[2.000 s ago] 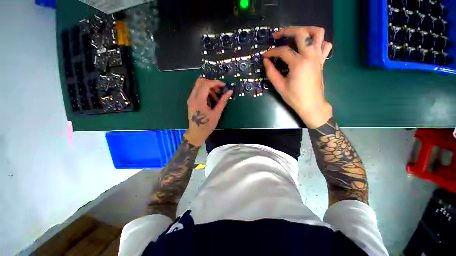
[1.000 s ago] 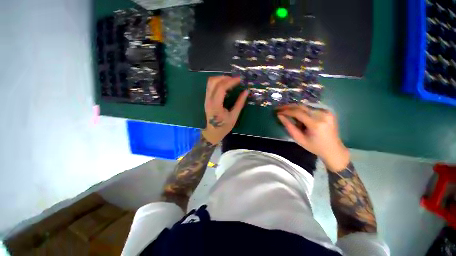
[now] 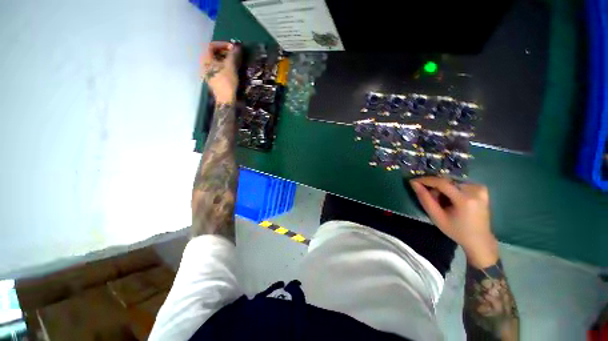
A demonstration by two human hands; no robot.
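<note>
Small dark modules with shiny edges (image 3: 408, 136) lie in three rows, partly on the black mat (image 3: 340, 86) and partly on the green bench. My left hand (image 3: 221, 66) is at the upper part of the black blister tray (image 3: 265, 141), with its fingers bent at the tray's far left; whether it holds a module cannot be told. The tray's right part bears jumbled modules. My right hand (image 3: 460, 206) is just below the lowest row, thumb and forefinger close together; no held thing can be made out.
Clear plastic pieces (image 3: 305, 76) lie between tray and mat, beside an orange-yellow patch (image 3: 283, 70). A black box with a label sheet (image 3: 300, 23) and green light (image 3: 431, 67) stands behind. A blue bin (image 3: 593, 120) is at the right edge.
The view has shifted left. My left hand has moved from the rows to the blister tray. My right hand has moved off the upper rows to below the lowest row.
</note>
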